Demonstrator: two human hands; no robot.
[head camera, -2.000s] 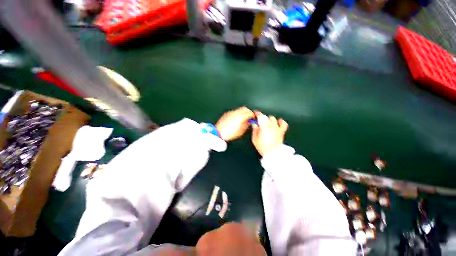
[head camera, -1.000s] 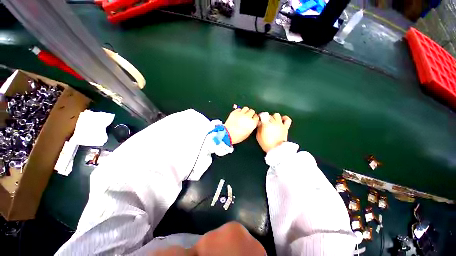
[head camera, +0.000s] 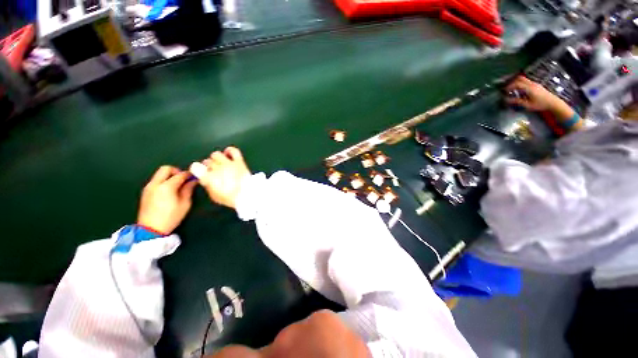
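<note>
My left hand (head camera: 165, 198) and my right hand (head camera: 222, 176) meet at the fingertips over the dark-green surface (head camera: 112, 157), left of the middle of the view. A small blue piece (head camera: 191, 177), perhaps the blue hand tool, shows between the left fingertips. A pale spot shows at the right fingertips; whether it is a workpiece is unclear. The left wrist wears a light-blue band (head camera: 131, 238) and a thin red bracelet. White strips (head camera: 215, 308) lie on the bench below my hands.
Flex circuit modules (head camera: 357, 182) lie right of my right sleeve, below a tan strip (head camera: 392, 137). Dark glossy pieces (head camera: 448, 183) and a white cable (head camera: 420, 239) lie beyond. A coworker's hand (head camera: 535, 96) reaches in at right. Red trays (head camera: 392, 7) stand across the line.
The view has swung right: box and metal post have left the picture, and the coworker has come in. My hands appear further left, still together; the left fingers have shifted around the blue piece.
</note>
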